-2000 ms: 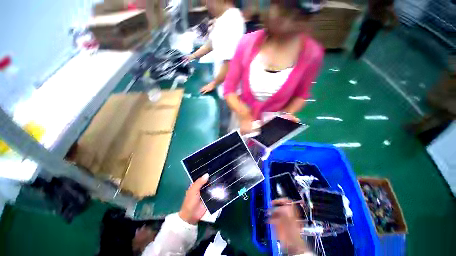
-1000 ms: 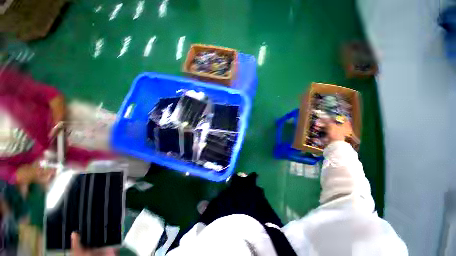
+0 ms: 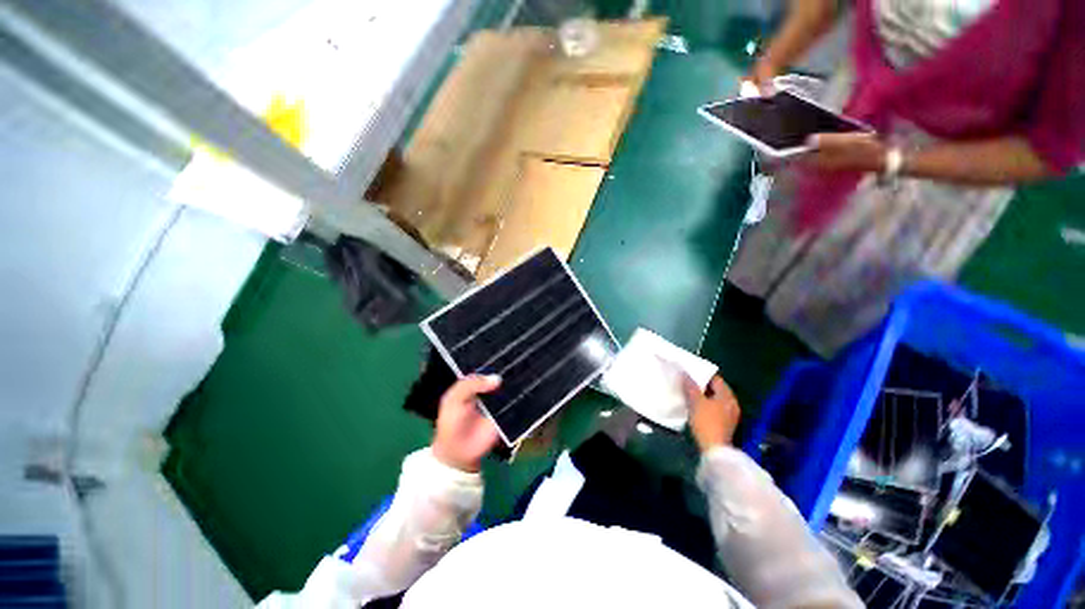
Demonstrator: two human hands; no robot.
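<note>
My left hand (image 3: 466, 426) holds a small solar panel (image 3: 524, 339) by its lower left edge, thumb on the black face with thin pale lines. The panel is tilted in front of me, near the bench's front end. My right hand (image 3: 714, 413) holds a white wiping cloth (image 3: 658, 378), spread flat, at the panel's right corner. I cannot tell whether the cloth presses on the panel. The fingers of both hands are partly hidden under what they hold.
A blue crate (image 3: 859, 393) with several wired panels stands at the right. A flattened cardboard sheet (image 3: 535, 131) lies on the green-topped bench (image 3: 666, 202). A person in pink (image 3: 833, 190) stands opposite, holding another panel (image 3: 785, 121). A metal post (image 3: 256, 155) crosses the upper left.
The view has swung from the crate and parts box back to the bench. My right hand has left the box of small parts and now holds the cloth. My left hand still holds a panel.
</note>
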